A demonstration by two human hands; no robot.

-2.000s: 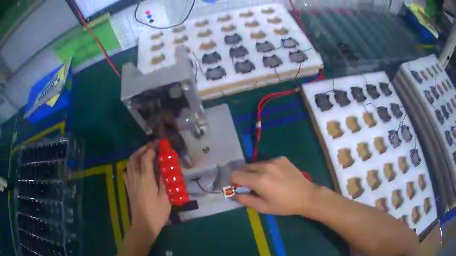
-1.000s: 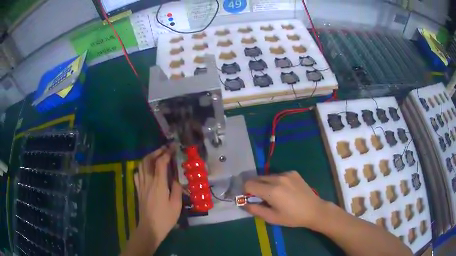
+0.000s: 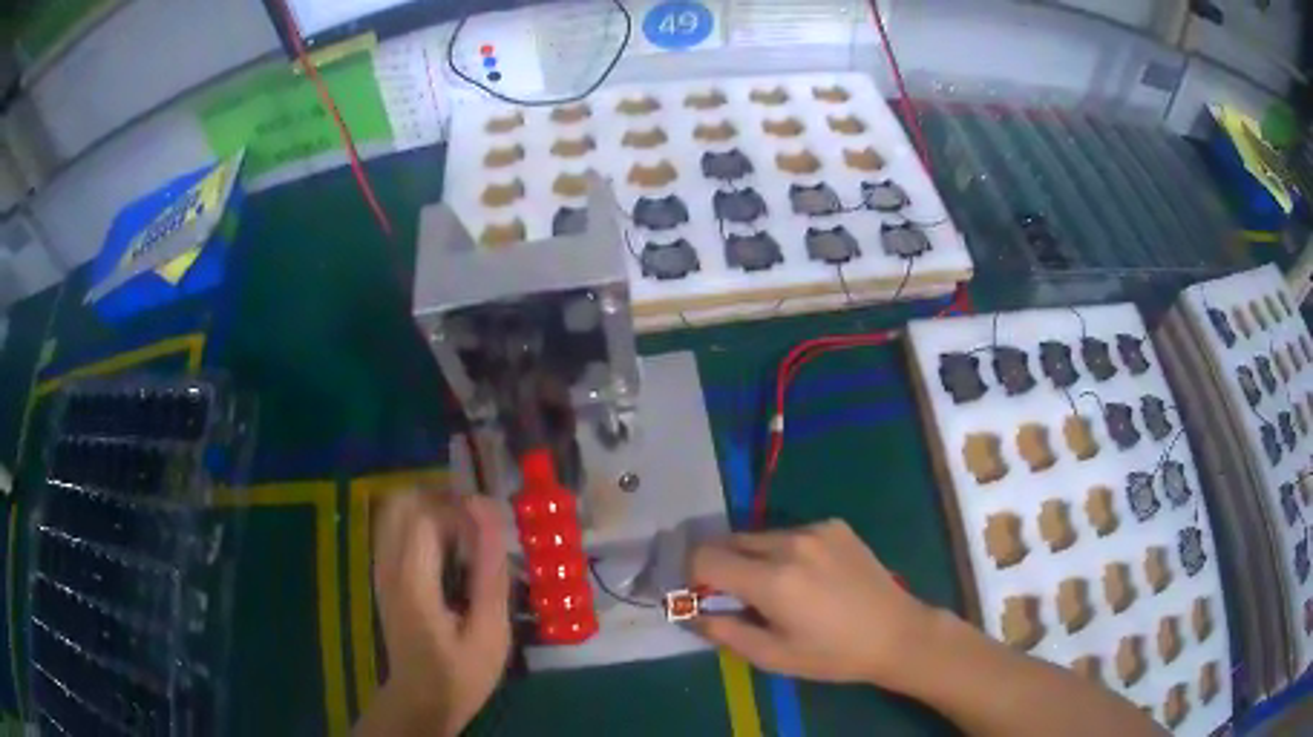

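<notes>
The silver test fixture [image 3: 526, 267] stands on its grey base plate [image 3: 670, 432]. Its red ribbed toggle clamp handle [image 3: 556, 562] is lowered toward the front. My left hand [image 3: 439, 598], blurred, is just left of the handle, fingers curled; whether it touches the handle or holds anything is unclear. My right hand [image 3: 806, 598] pinches the white test lead connector [image 3: 681, 605] at the front right of the base plate. A thin dark lead wire [image 3: 612, 588] runs from the connector toward the fixture behind the handle. The part itself is hidden.
A foam tray [image 3: 806, 295] with dark parts lies behind the fixture, another foam tray [image 3: 936, 432] to the right. A clear blister tray [image 3: 115, 562] lies left. The red test lead [image 3: 779, 418] loops right of the fixture. A blue box [image 3: 166, 267] sits back left.
My left hand has drawn slightly left and down from beside the handle. The right hand still holds the connector. The view has shifted since the oldest frame.
</notes>
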